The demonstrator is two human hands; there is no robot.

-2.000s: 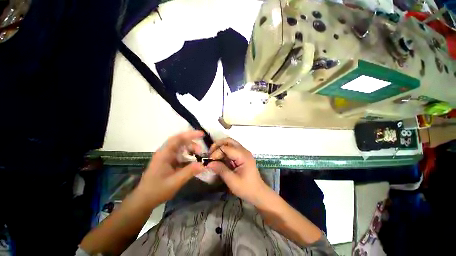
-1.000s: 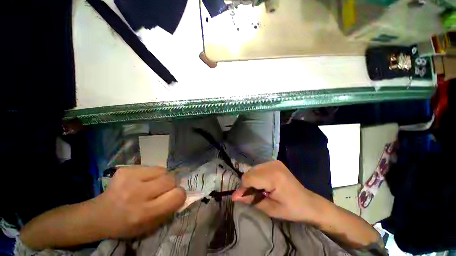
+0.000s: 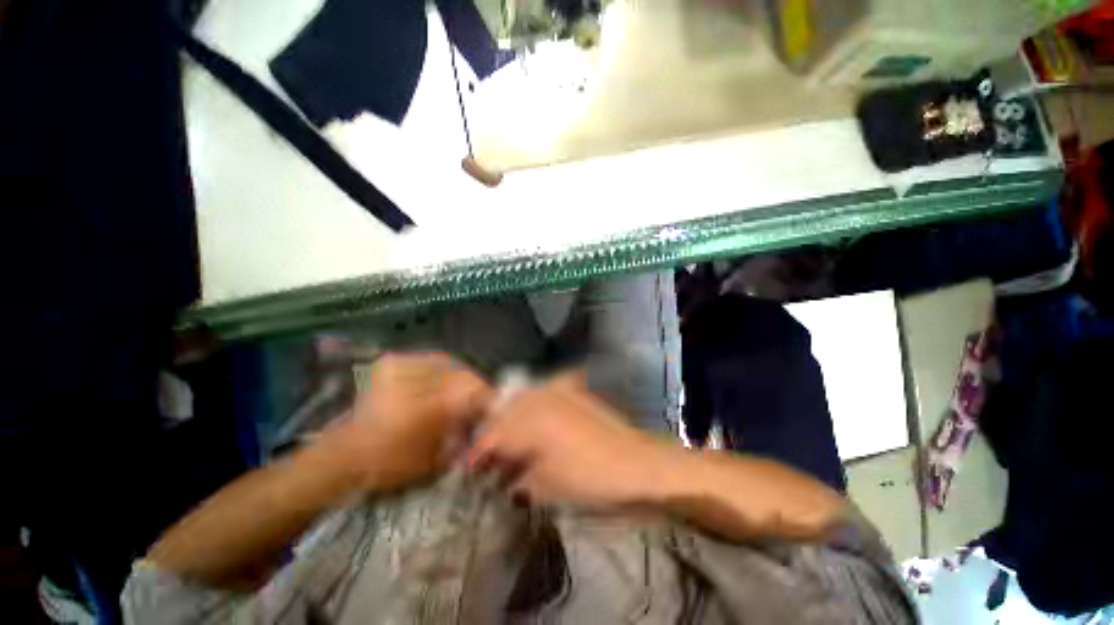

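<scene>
My left hand (image 3: 422, 415) and my right hand (image 3: 568, 440) are together over my lap, below the table's front edge, both blurred. A small whitish bit (image 3: 511, 381) shows between them at the top of the fingers. A dark end hangs under my right hand. What each hand pinches is hidden by the fingers and blur. A narrow dark strip (image 3: 299, 132) lies slantwise on the white table (image 3: 525, 226). Dark cut panels (image 3: 360, 61) lie behind it.
The machine base (image 3: 684, 92) is at the upper right. A black decorated phone (image 3: 922, 126) lies right of it. The green table edge (image 3: 611, 244) crosses the view. Dark cloth (image 3: 98, 244) hangs at the left. Below right are dark cloth (image 3: 764, 379) and a white sheet (image 3: 861, 372).
My hands have come down from the table edge to my lap, spread apart with a dark piece between them, then come together again. The view has tilted down.
</scene>
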